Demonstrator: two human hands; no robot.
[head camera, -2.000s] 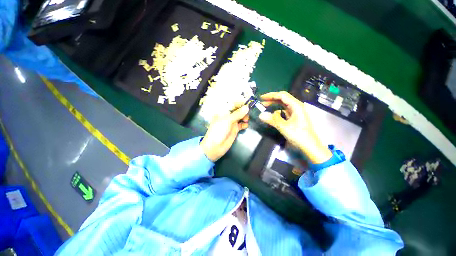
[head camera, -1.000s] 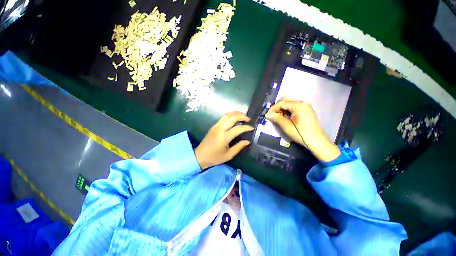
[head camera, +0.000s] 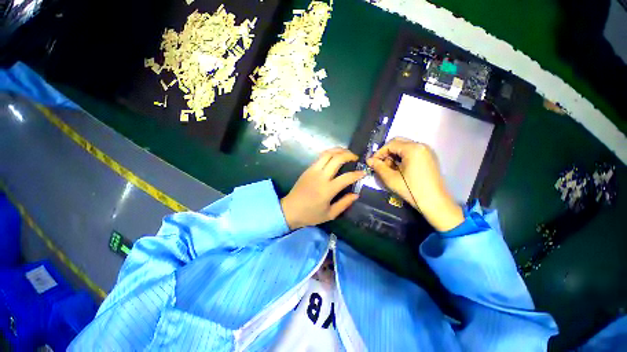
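Observation:
An opened tablet housing assembly (head camera: 379, 206) lies in front of me, with a large white battery (head camera: 447, 137) in its centre and a circuit board (head camera: 467, 81) with a green patch at its far end. My right hand (head camera: 412, 175) is over the tablet's left edge, its fingertips pinched on a small wired part (head camera: 369, 167). A thin dark lead runs from the fingers down along the hand. My left hand (head camera: 323, 189) is beside the tablet's left edge, its fingers apart and fingertips touching the edge close to the right fingertips. Whether it holds anything cannot be seen.
Cream pads (head camera: 290, 75) are heaped on the green bench at upper left; another heap (head camera: 203, 58) lies on a black tray (head camera: 227, 113). A bundle of wired parts (head camera: 584, 185) lies at right. A white strip (head camera: 495, 62) crosses behind the tablet. Blue sleeves of another person show at left.
Both hands have moved from beside the pad heap to the tablet's left edge. In the last second, my left fingertips came closer to my right ones. The view has shifted slightly.

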